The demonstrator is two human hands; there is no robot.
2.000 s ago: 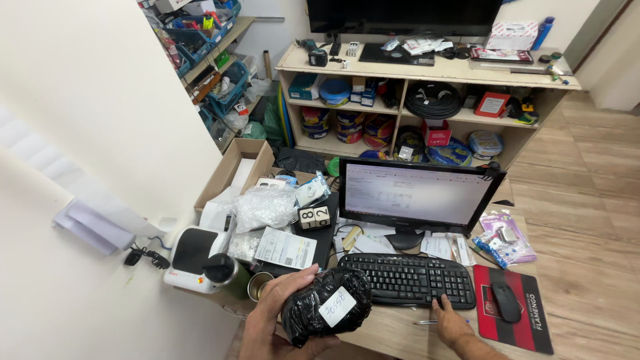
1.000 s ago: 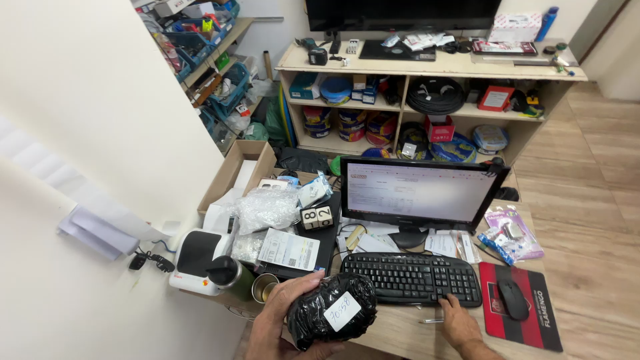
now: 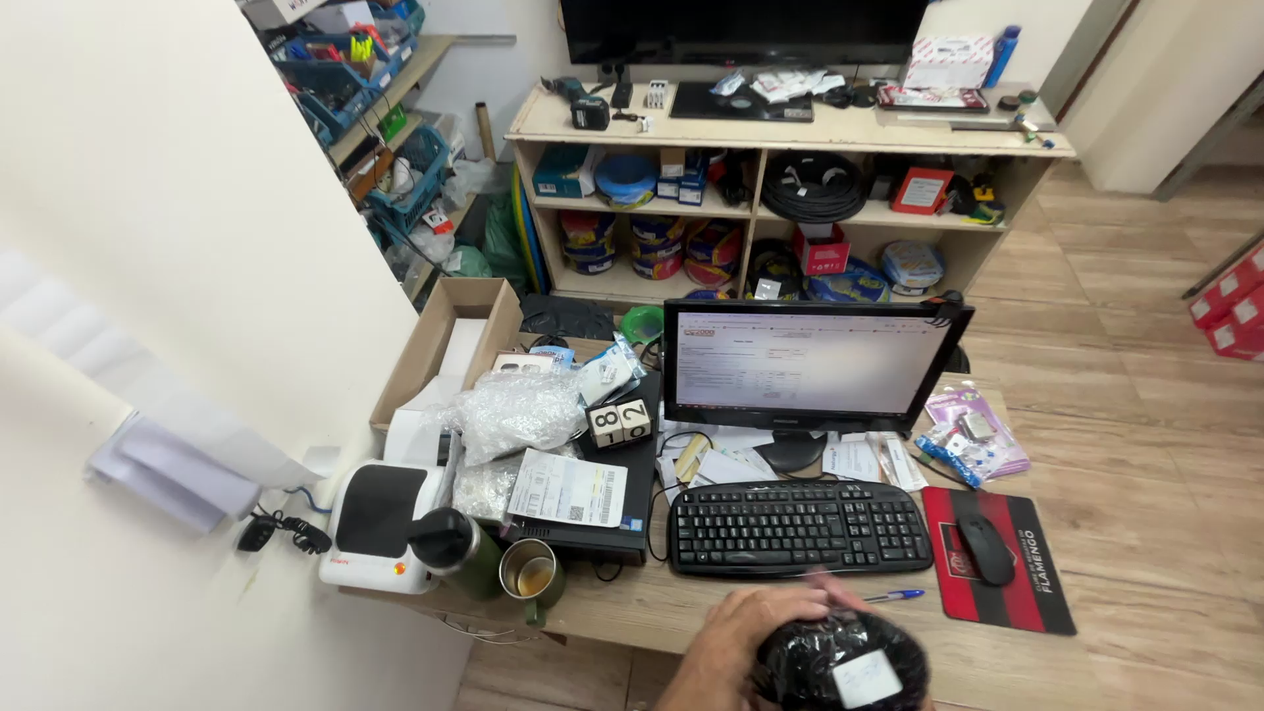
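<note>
A bundle wrapped in black plastic (image 3: 839, 657) with a white handwritten label is at the bottom of the view, over the desk's front edge. My left hand (image 3: 736, 632) grips it from the left, fingers over its top. Of my right hand (image 3: 837, 590), only blurred fingers show behind the bundle, with a sliver of skin at its lower right; its hold is mostly hidden. Just beyond lie a black keyboard (image 3: 800, 528) and a blue pen (image 3: 895, 595).
A mouse (image 3: 985, 549) rests on a red and black pad at right. Behind the keyboard stands a monitor (image 3: 805, 365). To the left are a mug with drink (image 3: 531, 573), a green bottle (image 3: 474, 563), a label printer (image 3: 385, 513) and bubble-wrapped packages (image 3: 523, 405).
My right hand has left the keyboard and come to the bundle. The bundle, in my left hand, has moved right and lower in the view.
</note>
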